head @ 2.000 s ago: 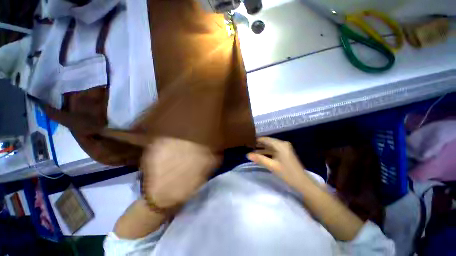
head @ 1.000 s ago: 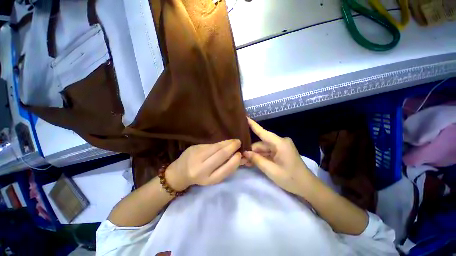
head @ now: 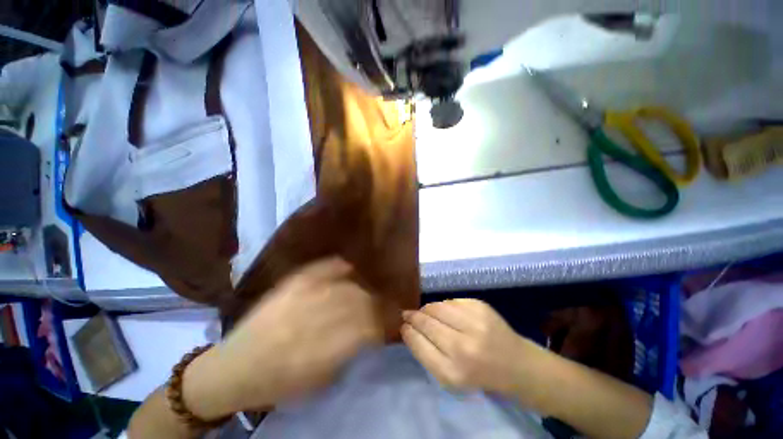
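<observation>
Brown shell fabric [head: 361, 223] runs from under the lit sewing machine head [head: 386, 51] over the table's front edge to my hands. Pale lining panels [head: 180, 94] with dark strips and a small pale pocket piece [head: 185, 159] lie to the left. My left hand [head: 300, 334], blurred and with a beaded bracelet, lies over the brown cloth; its fingertips are unclear. My right hand [head: 459, 343] pinches the brown cloth's right edge with fingertips near the table's front edge. The needle area is partly hidden by glare.
Snips with green and yellow handles [head: 640, 163] lie right of the needle, beside a tan block [head: 751, 154]. A blue basket [head: 657, 334] with pink and pale cloth [head: 738, 334] sits below right. A tan framed board [head: 103, 351] lies on a white bench at lower left.
The view has tilted up, showing more of the machine head. My left hand has moved left from the cloth's right edge, where both hands met. My right hand's fingers have closed together.
</observation>
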